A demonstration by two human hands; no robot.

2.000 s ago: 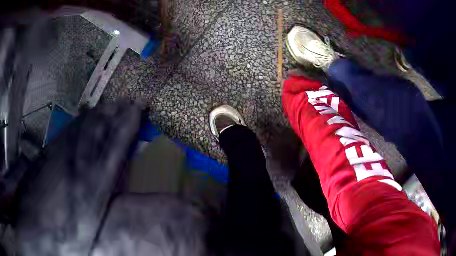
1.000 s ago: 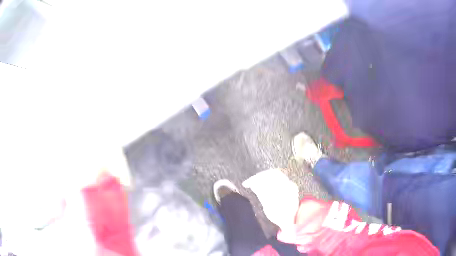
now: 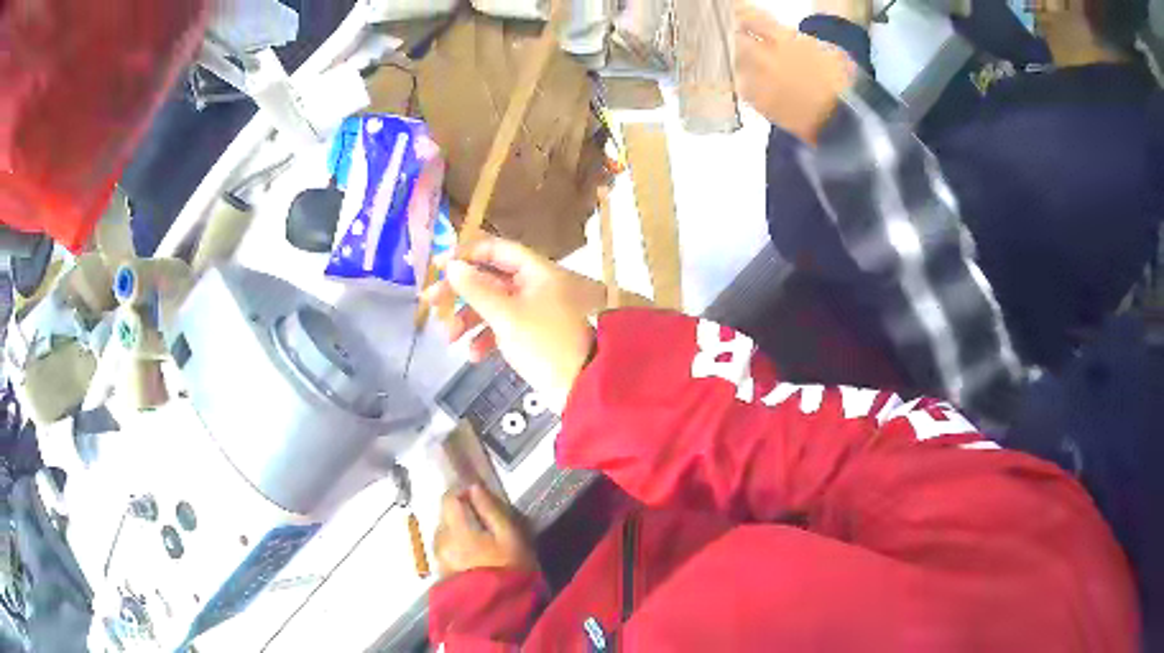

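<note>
My right hand (image 3: 530, 306), in a red sleeve, pinches the lower end of a long narrow tan strip (image 3: 517, 115) that slants up to the top edge. A thin dark item shows at its fingertips; I cannot tell what it is. My left hand (image 3: 479, 529), lower down at the table's near edge, grips a flat grey-brown panel (image 3: 451, 459). A pile of brown cut pieces (image 3: 549, 166) lies behind the strip. Two more tan strips, one wide (image 3: 654, 217) and one thin, lie right of the pile.
A pale grey machine (image 3: 275, 383) stands left of my hands. A blue-purple packet (image 3: 387, 198), a dark tray (image 3: 504, 408) and an orange-brown slim tool (image 3: 417, 546) lie nearby. Thread cones are far left, red plastic upper left. A person's hand (image 3: 785, 70) reaches in at upper right.
The view has swung from the floor to the table. Both my hands now show, holding pieces; a white piece seen at my right hand earlier is gone from view.
</note>
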